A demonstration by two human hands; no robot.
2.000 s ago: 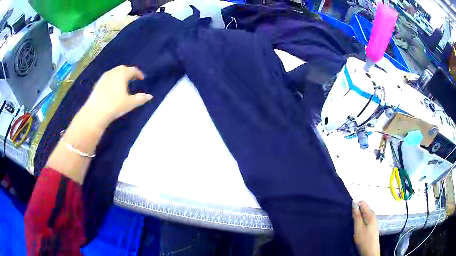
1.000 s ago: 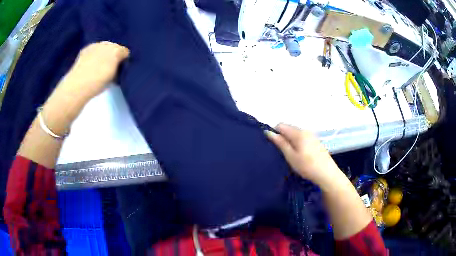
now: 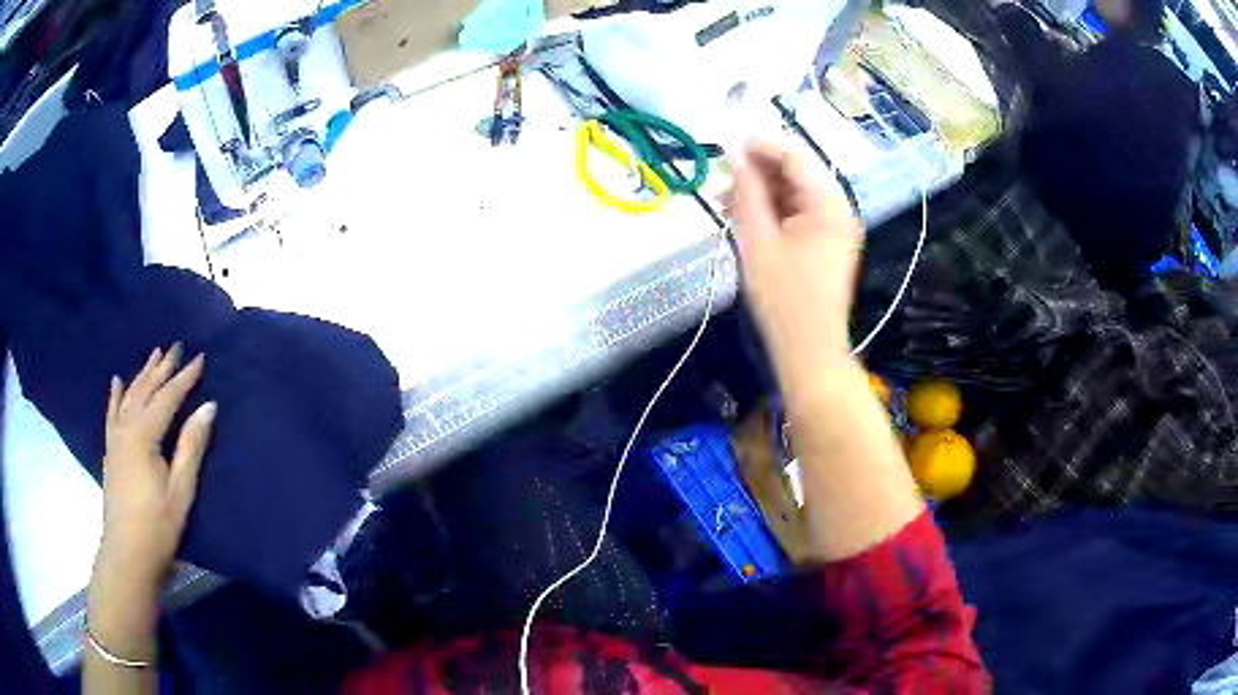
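Note:
The dark navy trousers [image 3: 272, 435] lie bunched at the left, over the table's front edge, with a whitish strip showing at their lower end. My left hand [image 3: 156, 448] lies flat on the cloth, fingers slightly spread, not gripping. My right hand [image 3: 794, 224] is off the cloth, blurred, above the table's front edge beside the scissors [image 3: 638, 163] with yellow and green handles. Its fingers are curled; a white cord [image 3: 618, 489] passes close to it, and whether it is held is unclear.
The white sewing machine [image 3: 251, 82] stands at the back left, with snips [image 3: 508, 102] to its right. A ruled strip [image 3: 597, 326] runs along the table's front edge. Below are a blue crate [image 3: 717, 496] and orange fruit [image 3: 941, 462]. Dark plaid cloth [image 3: 1086, 394] hangs at the right.
The view has swung right. My right hand has let go of the trousers and moved to beside the scissors. My left hand has opened onto the cloth, which is now bunched instead of stretched.

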